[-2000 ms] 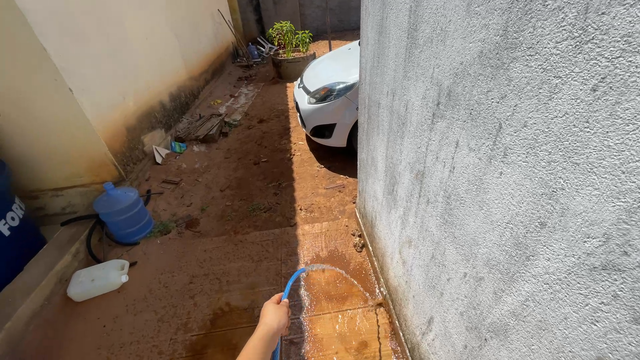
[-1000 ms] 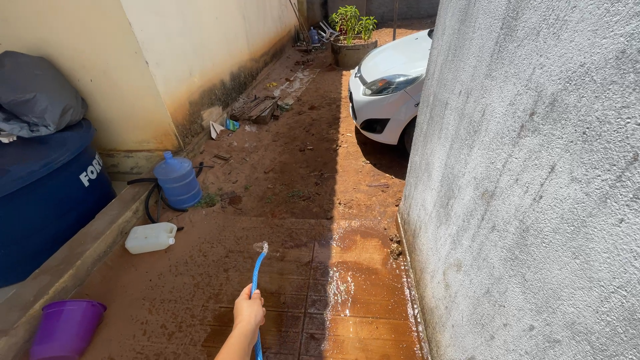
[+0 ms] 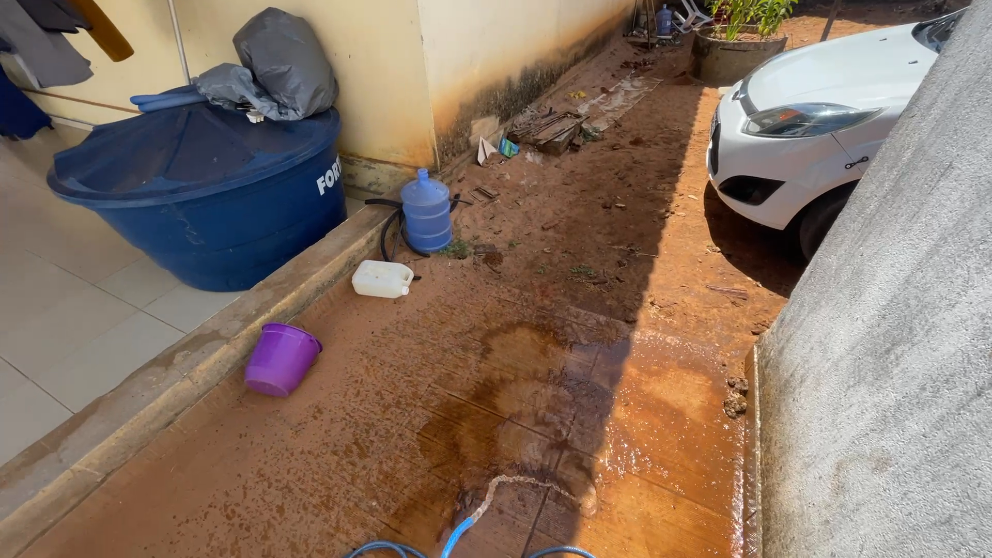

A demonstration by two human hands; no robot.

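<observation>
Neither of my hands shows in the view of now. At the bottom middle, the end of a blue garden hose (image 3: pixel 459 533) points up and away, and a stream of water (image 3: pixel 518 479) curves from it to the right onto the wet tiled floor (image 3: pixel 535 434). More blue hose loops along the bottom edge on both sides of it. Whatever holds the hose lies below the frame. Reddish mud covers the tiles, with dark wet patches and shiny water near the sunlit right side.
A purple bucket (image 3: pixel 284 359), a white plastic jug (image 3: pixel 382 279) and a blue water bottle (image 3: pixel 426 211) stand or lie beside the concrete curb (image 3: pixel 209 353). Behind it is a large blue water tank (image 3: pixel 225 225). A rough grey wall (image 3: pixel 891 372) bounds the right, with a white car (image 3: pixel 821 116) beyond.
The hand that held the hose a second ago is out of view. The view has swung left, bringing in more of the tank and the curb.
</observation>
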